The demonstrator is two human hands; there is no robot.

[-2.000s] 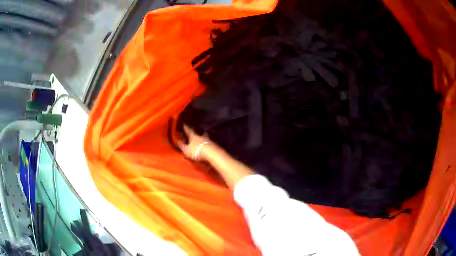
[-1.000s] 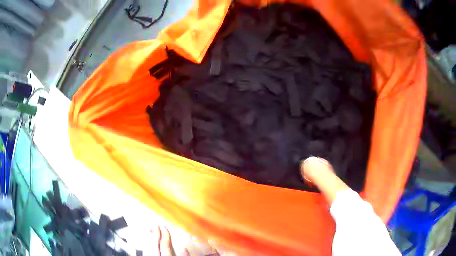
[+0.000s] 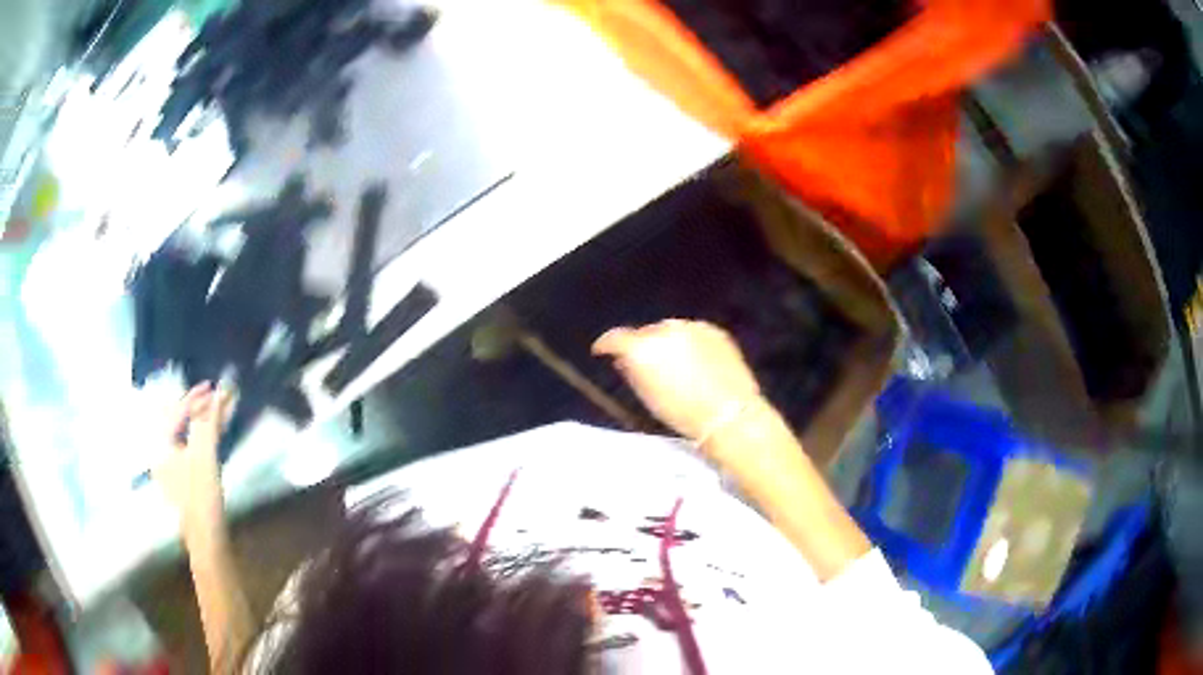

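Black strips [image 3: 238, 310] lie in a loose, blurred heap on the pale worktable [image 3: 462, 99], some reaching its near edge. My left hand [image 3: 198, 429] is at the near edge of the heap, fingers towards the strips; blur hides whether it holds one. My right hand [image 3: 679, 376] is over a cardboard carton [image 3: 858, 290] beside the table, fingers bent; nothing clear shows in it. Dark matter fills the carton below. The orange sack [image 3: 858, 172] is at the top, with black contents partly in view.
A blue plastic stool [image 3: 924, 488] with a tan pad stands at the right. Another brown carton [image 3: 1095, 264] is at the far right. Dark hair and the wearer's white top fill the bottom of the picture.
The view has swung from the sack to the table and carton. My right hand has gone from the sack to above the carton. My left hand is now beside the strips.
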